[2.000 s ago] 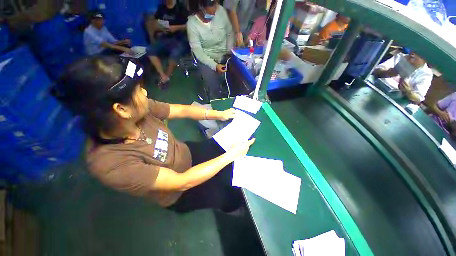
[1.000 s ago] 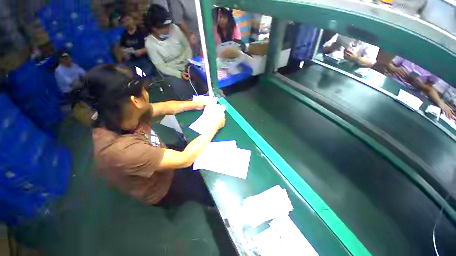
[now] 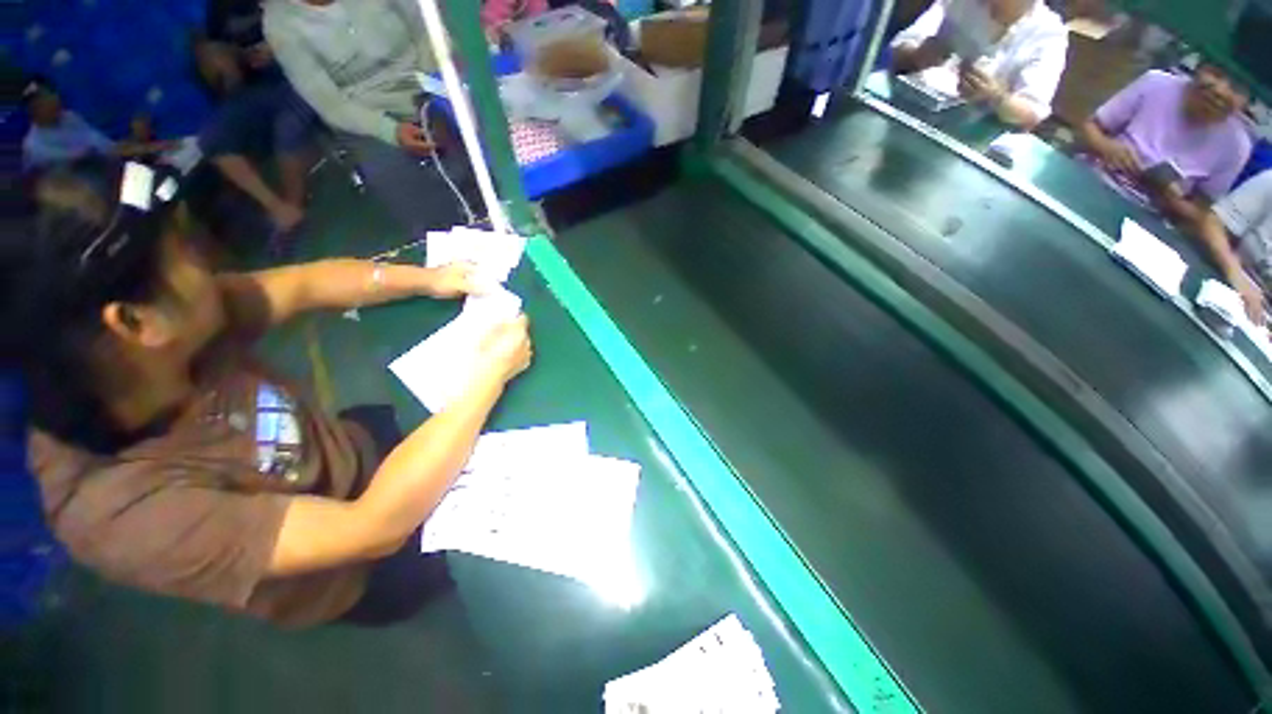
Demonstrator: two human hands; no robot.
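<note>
Neither of my hands is in the picture. Nearest to me, at the bottom edge, a pile of folded leaflets [image 3: 698, 675] lies on the dark green side worktop [image 3: 537, 656], white with short dark marks and cut off by the picture's edge. Beyond it, overlapping unfolded sheets [image 3: 537, 502] lie flat, with glare on one corner. A neighbour in a brown shirt holds a white sheet [image 3: 444, 360] in both hands over the worktop. More white leaflets [image 3: 474, 251] lie by the green post, past the neighbour's hands.
The bright green strip [image 3: 670, 446] borders the dark conveyor belt [image 3: 851, 405]. A green post [image 3: 488, 126] stands at the worktop's far end. A blue bin [image 3: 593, 147] holds a clear container. People sit across the line with white papers [image 3: 1151, 258]. Other people sit at the upper left.
The view has swung and shifted since earlier. The near papers, shown more fully one second ago, are now partly cut off below. The neighbour still holds the sheet, hands now close together.
</note>
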